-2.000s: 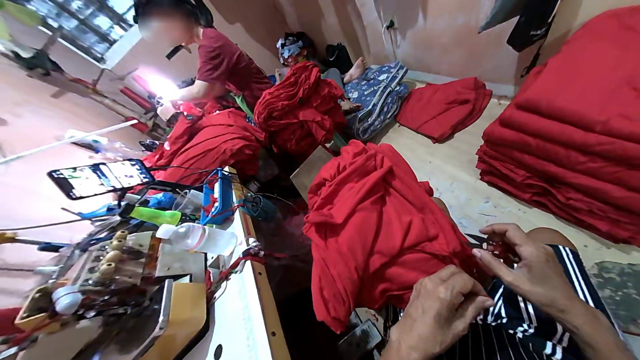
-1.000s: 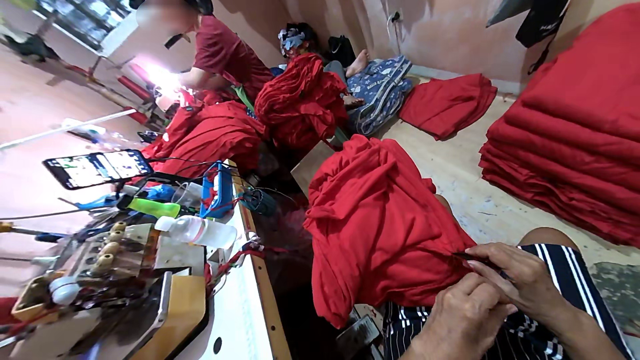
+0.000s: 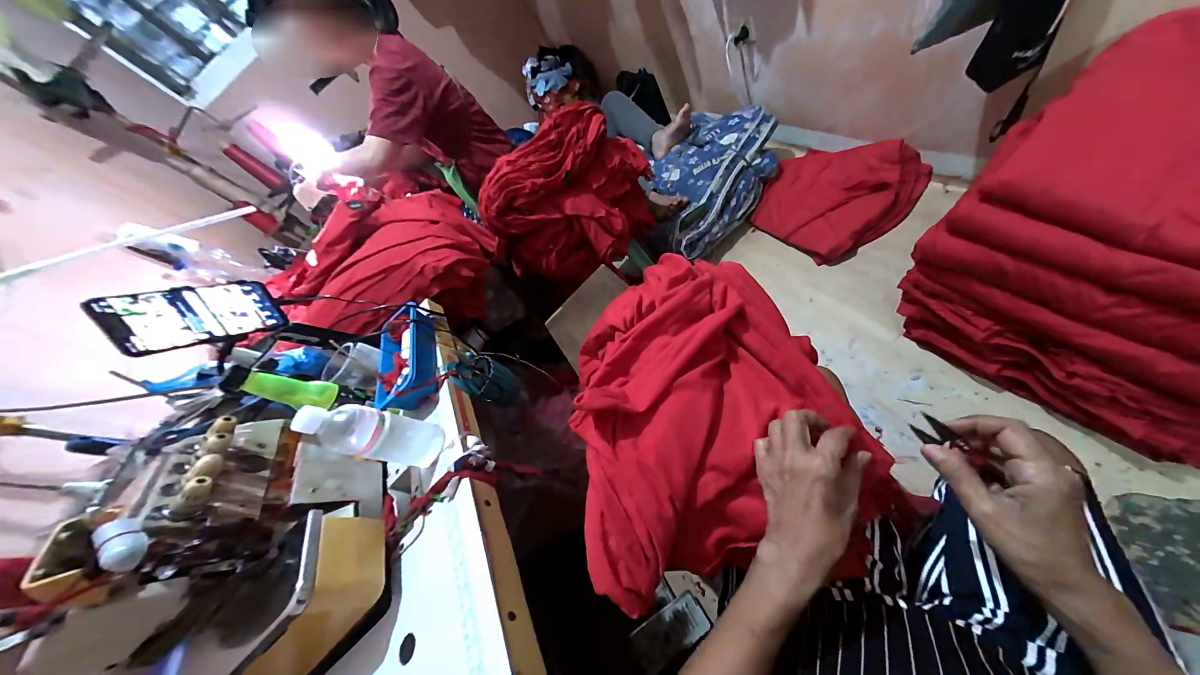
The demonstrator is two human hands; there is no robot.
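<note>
Bunched red fabric (image 3: pixel 694 403) lies across my lap, over dark striped clothing (image 3: pixel 975 572). On its right part rests my left hand (image 3: pixel 811 478), fingers bent against the cloth; whether they pinch a fold cannot be told. To the right, my right hand (image 3: pixel 1017 497) is closed around small dark thread snips (image 3: pixel 937 433). The snips' two pointed blades stick out toward the left, apart from each other and clear of the fabric. Their handles are mostly hidden by my fingers.
At left stands a sewing machine (image 3: pixel 202 497) on a white table (image 3: pixel 450 581), with a plastic bottle (image 3: pixel 375 436) and a phone (image 3: pixel 187 314). A tall stack of folded red fabric (image 3: pixel 1078 272) is at right. Beyond, a co-worker (image 3: pixel 431 103) sits by red cloth heaps (image 3: pixel 403 244); another person's foot (image 3: pixel 672 131) shows.
One second ago my hands were together at the fabric's right edge. Now they are apart: the left lies farther up on the cloth, the right is off it with the snips.
</note>
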